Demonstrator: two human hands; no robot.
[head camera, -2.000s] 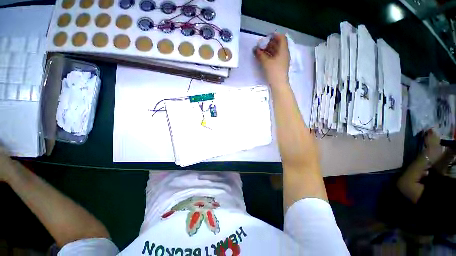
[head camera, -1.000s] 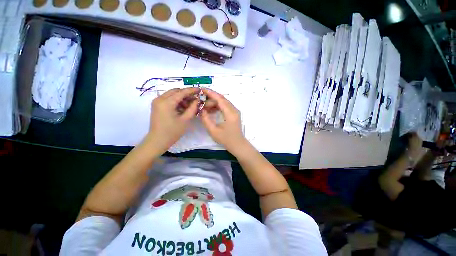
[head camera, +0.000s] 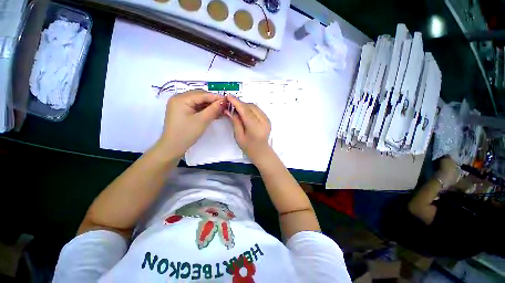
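Observation:
A white card panel (head camera: 216, 146) lies on the white sheet in front of me, partly under my hands. A green circuit board (head camera: 223, 86) sits at its far edge, with dark lead wires (head camera: 171, 87) reaching out to the left. My left hand (head camera: 191, 117) and my right hand (head camera: 252, 124) meet just below the board. The fingertips of both hands pinch a small part (head camera: 228, 108) on thin wires. The fingers cover most of it, so I cannot tell exactly what it is.
A speaker tray (head camera: 281, 34) with round tan holes is at the back. A plastic tub (head camera: 60, 63) of white slips is at the left. Crumpled white tissue (head camera: 328, 50) lies at the back right. Stacked card assemblies (head camera: 387, 94) stand at the right, on brown cardboard (head camera: 368, 168). Another person's hand (head camera: 449, 170) is far right.
My right hand has come from the tissue at the back right to the card, and my left hand has come in from the left. Both now pinch the small part. The view has shifted.

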